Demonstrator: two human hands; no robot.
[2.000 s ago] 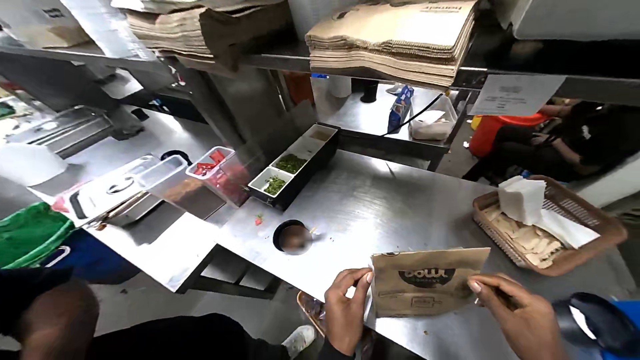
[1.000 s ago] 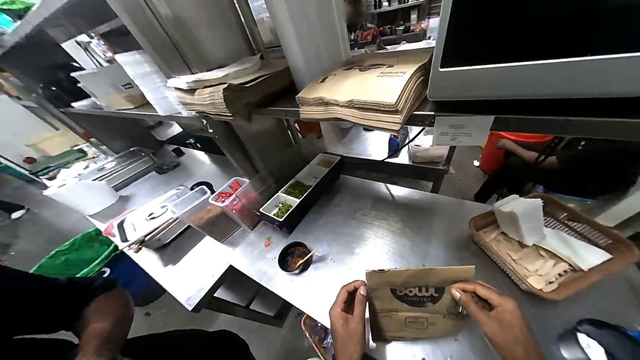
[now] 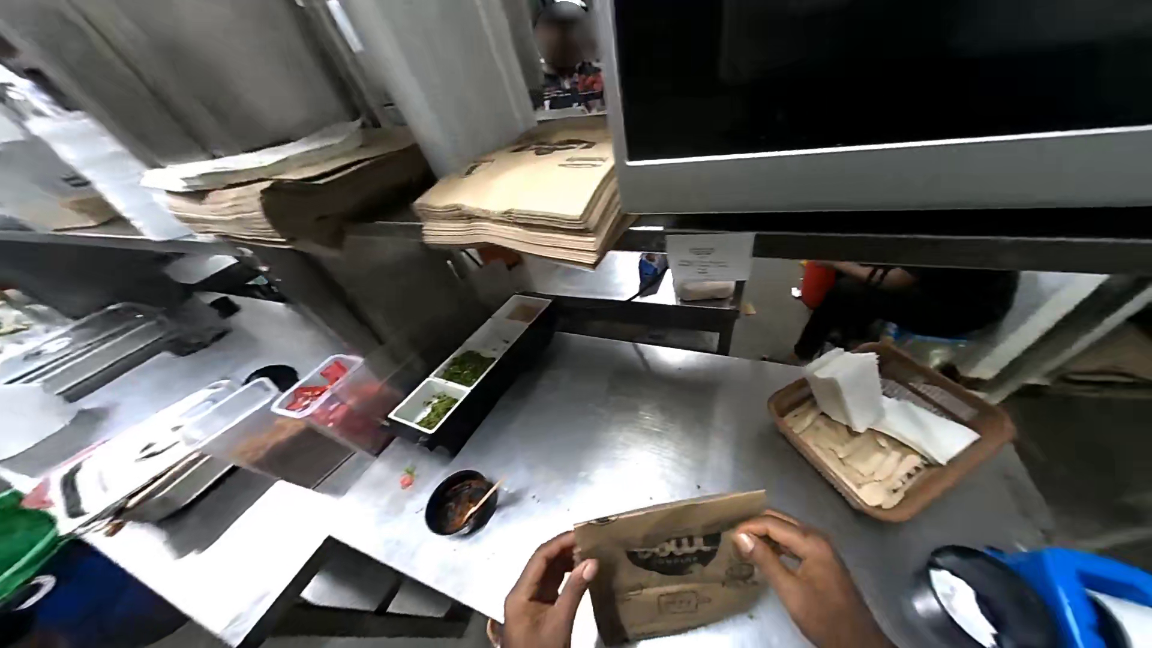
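Observation:
A folded brown paper bag (image 3: 675, 576) with black print is held low over the steel table, its top edge tilted up to the right. My left hand (image 3: 547, 594) pinches its left edge between thumb and fingers. At its upper right side, my right hand (image 3: 801, 571) grips the paper, thumb in front. Left of the bag, a small black bowl (image 3: 461, 502) with dark sauce and a wooden stick rests on the table. A wicker basket (image 3: 936, 495) of wooden cutlery (image 3: 859, 454) and white napkins (image 3: 846, 387) stands to the right.
A black condiment tray (image 3: 486, 396) with chopped greens stands beside clear tubs, one holding red pieces (image 3: 328, 400). Stacked paper bags (image 3: 531, 193) and a monitor (image 3: 882, 99) occupy the shelf above. A blue-handled object (image 3: 1080, 585) is at the lower right. A seated person (image 3: 909, 306) is beyond the table.
The view has tilted upward, bringing the monitor in. Both hands keep hold of the paper bag; my right hand's grip has moved up its right side since the oldest frame.

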